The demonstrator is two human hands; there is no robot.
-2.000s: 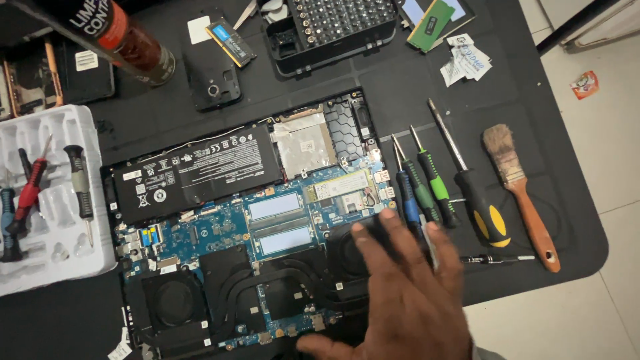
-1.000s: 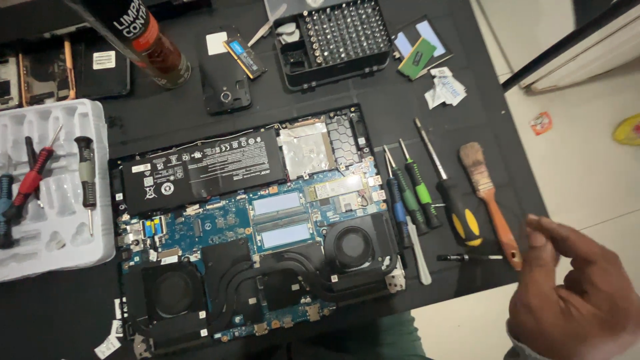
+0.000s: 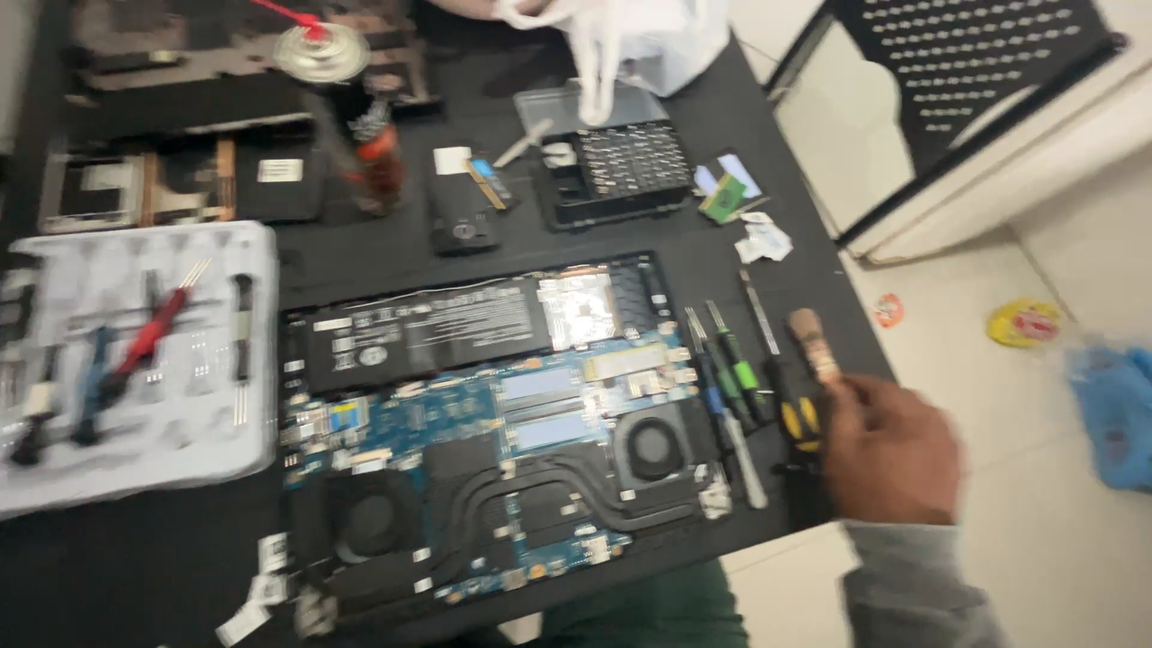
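Observation:
My right hand (image 3: 891,450) is at the right edge of the dark table, its fingers closed around the handle of a paintbrush (image 3: 813,342), whose bristles point away from me. Left of the hand lie a black and yellow screwdriver (image 3: 774,360), green screwdrivers (image 3: 742,373) and a pale spudger (image 3: 745,463). An opened laptop (image 3: 486,432) fills the middle, with its battery (image 3: 432,328), circuit board, heat pipes and two fans showing. My left hand is out of view. Motion blurs the picture.
A white plastic tray (image 3: 265,360) of screwdrivers stands at left. Behind the laptop are a spray can (image 3: 373,153), a phone (image 3: 463,211), a memory module (image 3: 489,183), a bit case (image 3: 612,207), a green module (image 3: 723,200) and a white plastic bag (image 3: 666,45).
My right hand has moved from over the laptop's right fan, past the tools, to the paintbrush and has closed on its handle. The view now takes in more of the table's far side.

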